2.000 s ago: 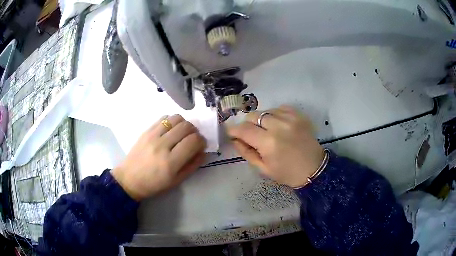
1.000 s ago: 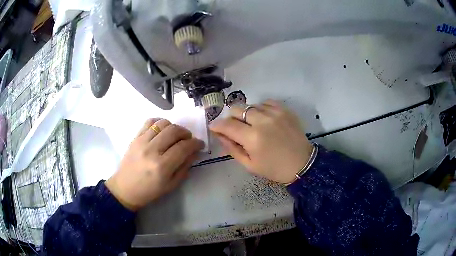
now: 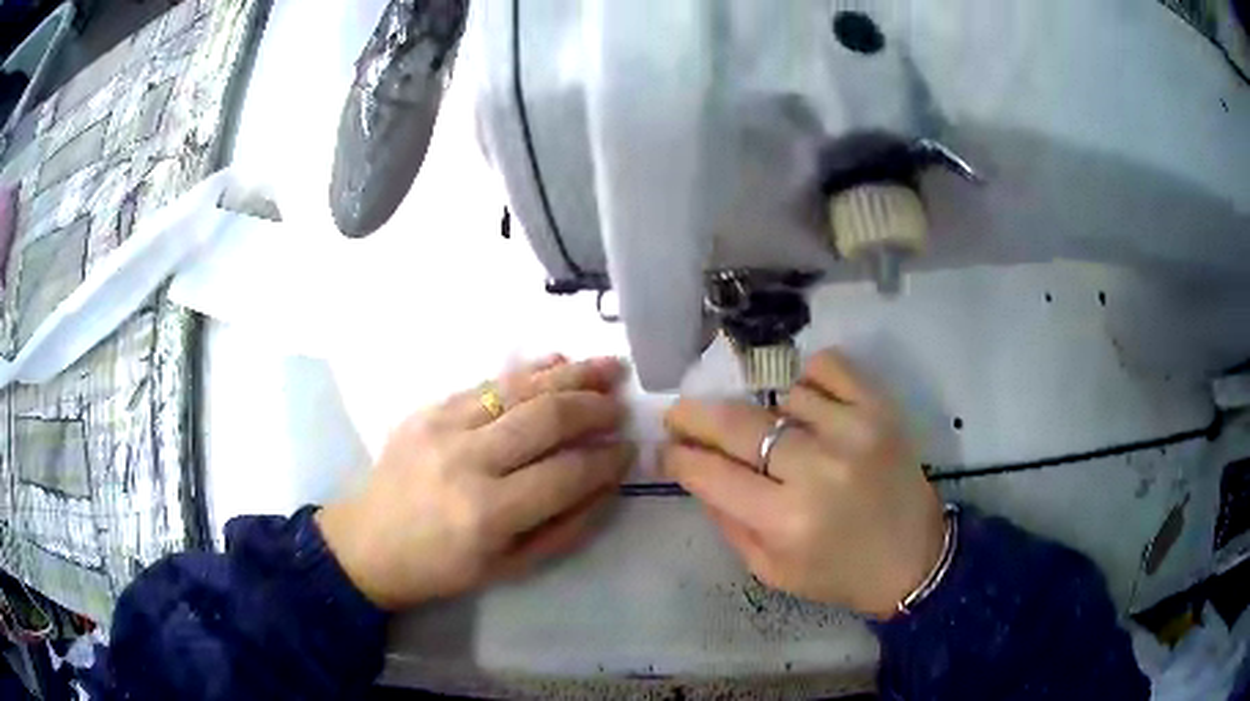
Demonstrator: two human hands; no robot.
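Note:
A white fabric strip (image 3: 117, 295) runs from the left side of the table toward the sewing machine head (image 3: 658, 151). Its end lies between my hands, just in front of the head. My left hand (image 3: 487, 479), with a gold ring, has its fingertips on the white cloth. My right hand (image 3: 809, 479), with a silver ring and bracelet, has its fingertips on the cloth's right end, below the ribbed cream knob (image 3: 772, 367). The needle and presser foot are hidden behind the head and fingers. Whether the fingers pinch or only press the cloth is blurred.
A grey oval lamp-like part (image 3: 398, 117) hangs left of the head. A larger ribbed knob (image 3: 879, 219) sits on the head. A checked, plastic-covered surface (image 3: 55, 425) lies at the left. A white heap (image 3: 1206, 667) is at the lower right.
The camera view has shifted, so the machine head appears larger and further right. My hands are closer together, and my right fingertips now meet the cloth's end near my left hand.

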